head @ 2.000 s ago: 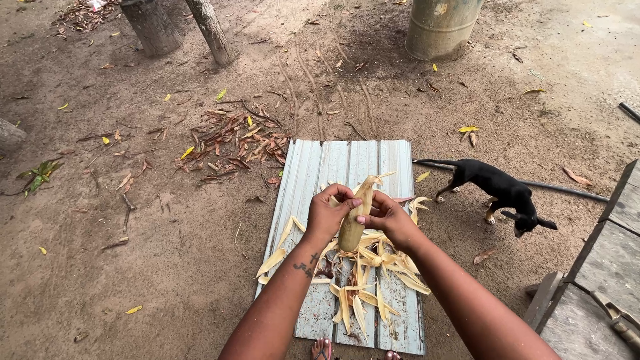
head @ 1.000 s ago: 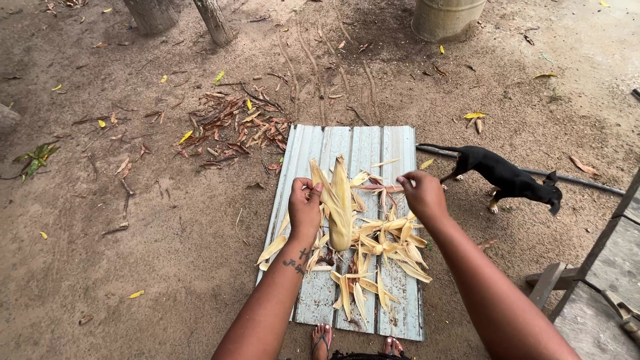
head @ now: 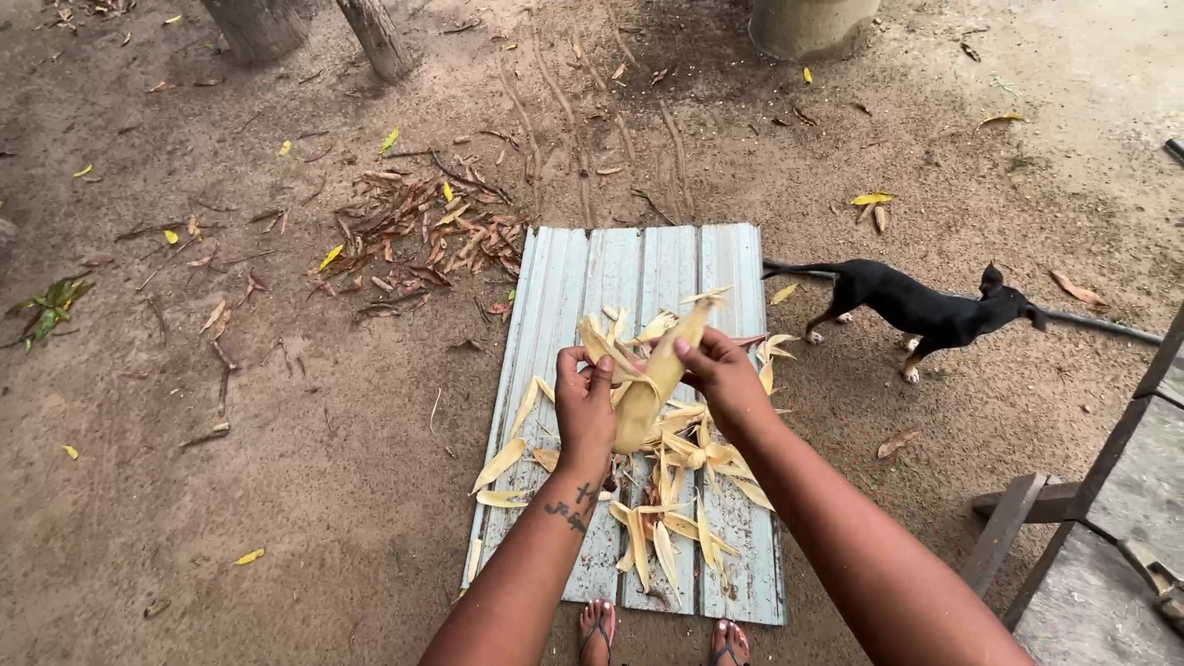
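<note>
A dry ear of corn in its pale husk (head: 652, 388) is held up over a ribbed metal sheet (head: 555, 287). My left hand (head: 589, 393) pinches a peeled-back husk leaf at the ear's left side. On the other side, my right hand (head: 726, 375) has its thumb and fingers on the upper part of the ear. Loose corn husks (head: 666, 536) lie scattered on the sheet below and around both hands. The kernels are not visible.
A black dog (head: 911, 305) stands right of the sheet, near a dark hose (head: 1101, 326). A wooden table (head: 1101, 573) is at the lower right. Dry leaves (head: 416, 231), wooden posts (head: 375, 37) and a round container (head: 812, 28) are farther off. My sandaled feet are at the near edge.
A second ago my right hand was off the ear, to its right; now it is back on it. The husk leaf at the left is pulled farther out. The dog's head has lifted.
</note>
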